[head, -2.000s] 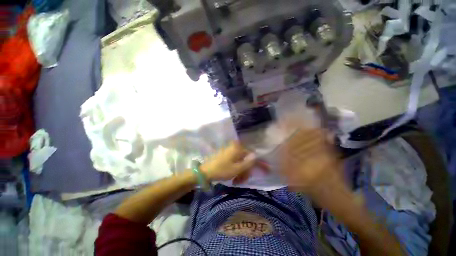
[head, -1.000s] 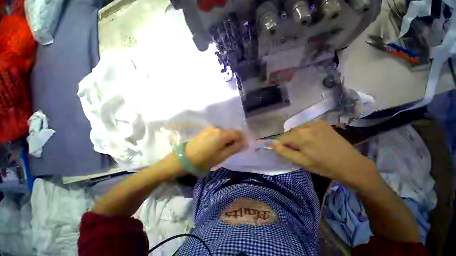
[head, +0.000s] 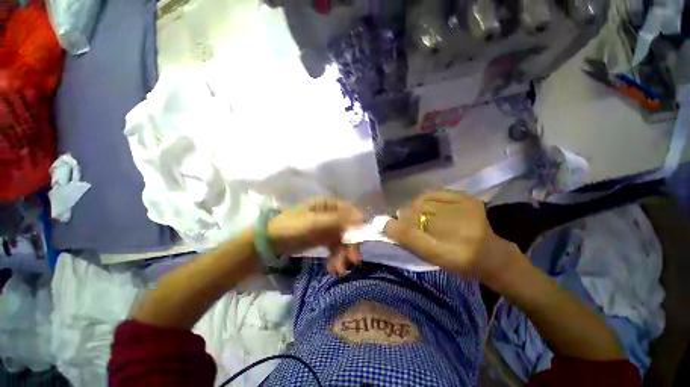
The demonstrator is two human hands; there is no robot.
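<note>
A white garment piece (head: 303, 143) lies under and left of the grey overlock machine (head: 469, 45), overexposed near the needle area, its near edge over the table front. My left hand (head: 314, 227), with a green band at the wrist, pinches the white cloth at that edge. My right hand (head: 446, 230), with a ring, grips the same cloth just to the right. A small bright white part of it shows between the fingertips. A white strip (head: 492, 175) lies on the machine plate to the right.
Snips with orange and blue handles (head: 639, 92) lie on the table at right. A grey-blue panel (head: 106, 128) and red plastic bags (head: 26, 106) are at left. White pieces heap below the table at lower left (head: 91, 317) and at right (head: 624, 264).
Both hands have come closer together at the cloth's near edge. The right hand, earlier blurred near the machine plate, has come down beside the left. The view has shifted slightly.
</note>
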